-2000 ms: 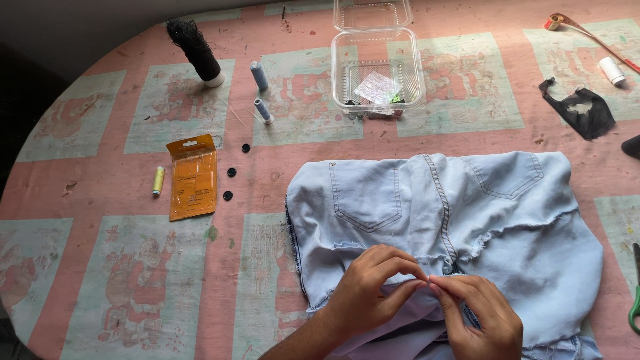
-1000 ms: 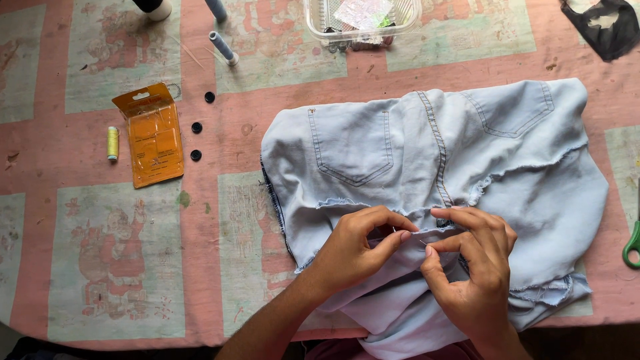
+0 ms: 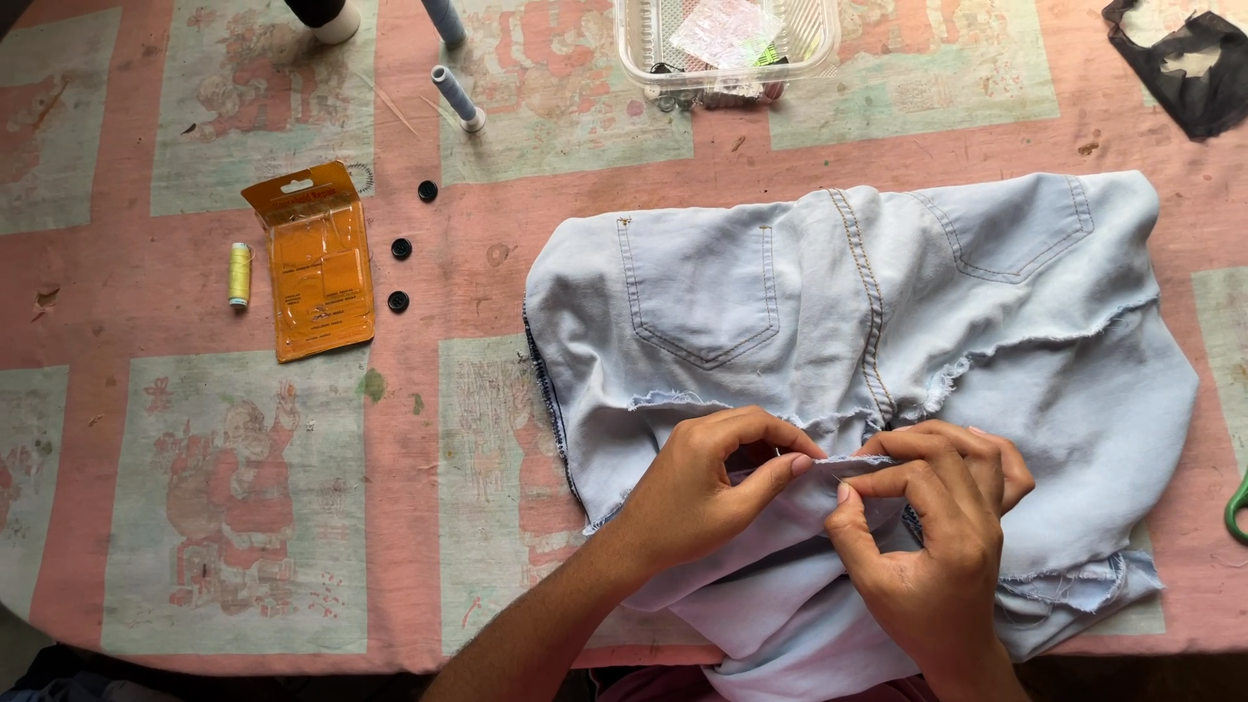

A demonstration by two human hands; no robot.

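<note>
A light-blue denim garment [image 3: 819, 283] with back pockets and frayed cut edges lies across the table and hangs over its front edge. My left hand [image 3: 717, 483] pinches a folded edge of this cloth between thumb and fingers; a thin pin or needle tip shows by the thumb. Close on its right, my right hand [image 3: 931, 517] grips the same edge with its upper fingers, while its thumb and index finger pinch what looks like a fine needle [image 3: 840, 480]. Part of the cloth edge is hidden behind the fingers.
Left of the garment lie black buttons [image 3: 401, 249], an orange needle packet [image 3: 322, 278] and a yellow thread spool [image 3: 239, 276]. Farther back are a blue thread spool [image 3: 456, 97], a clear plastic box [image 3: 726, 76] and black fabric [image 3: 1185, 73]. Green scissor handles [image 3: 1238, 512] show at right.
The view has moved down and closer to the table. My right hand's thumb and index finger, together with my left hand's at the cloth two seconds ago, are now a little apart from them.
</note>
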